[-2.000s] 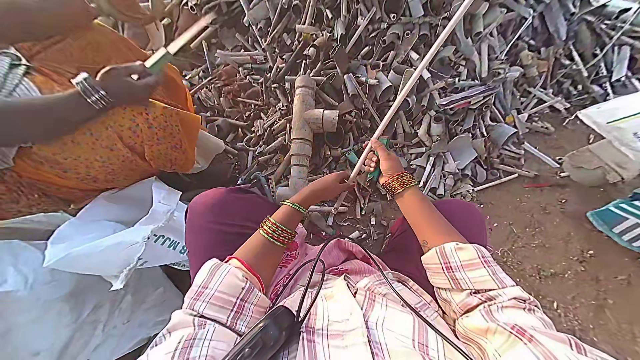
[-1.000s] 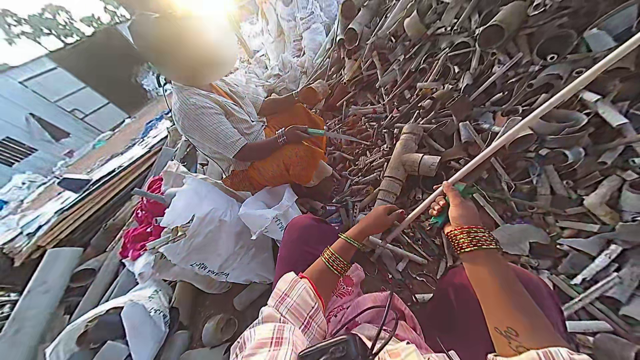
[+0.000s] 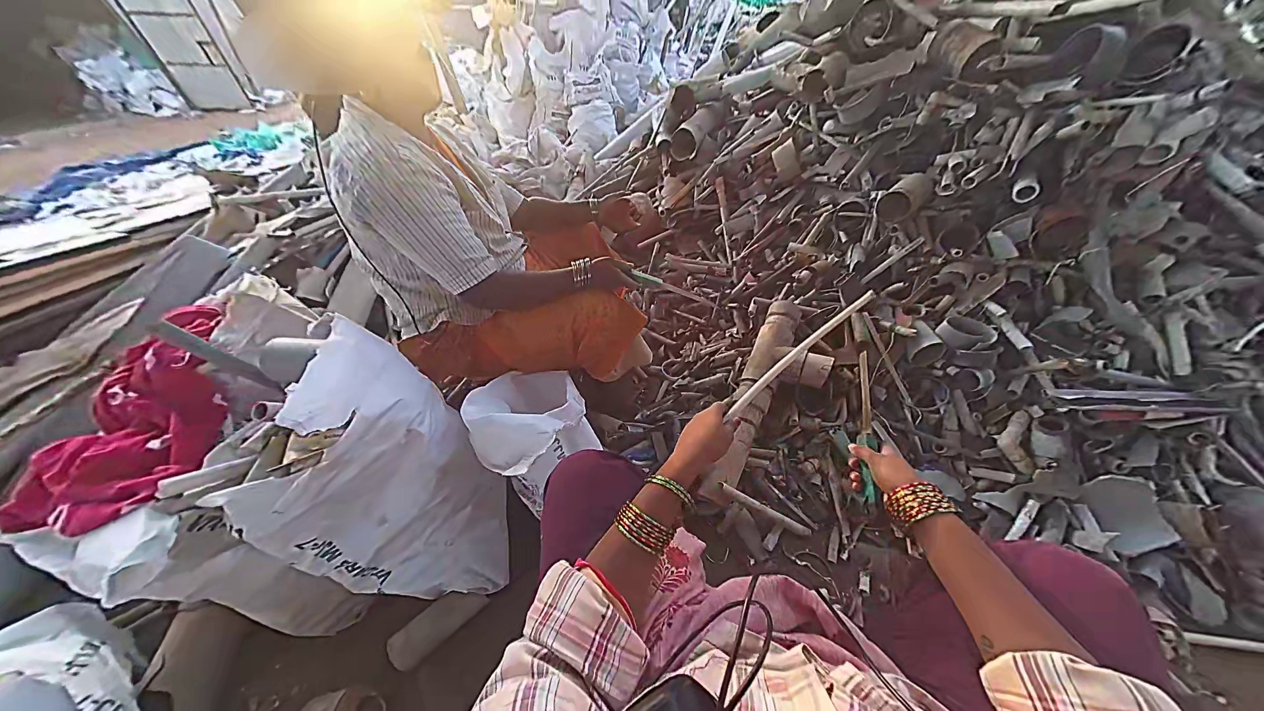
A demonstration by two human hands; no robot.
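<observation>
My left hand (image 3: 703,442) is closed around the lower end of a thin pale plastic pipe (image 3: 805,348), which slants up to the right. It crosses above a thick, dirty pipe with a side branch (image 3: 765,380) that lies in front of my knees. In my right hand (image 3: 881,468) is a green-handled tool with a long narrow blade (image 3: 865,390) pointing up and away; its exact kind cannot be told. The two hands are well apart, and the pipe does not touch the blade.
A large heap of scrap pipe pieces (image 3: 987,247) rises ahead and to the right. At the left a seated co-worker (image 3: 425,217) holds a green-handled blade. White sacks (image 3: 385,494), one open white sack (image 3: 523,420) and a red cloth (image 3: 148,425) lie at the left.
My hands, close together on the long pipe before, are now apart. The pipe is in my left hand only and slants across the branched pipe. The view has turned left.
</observation>
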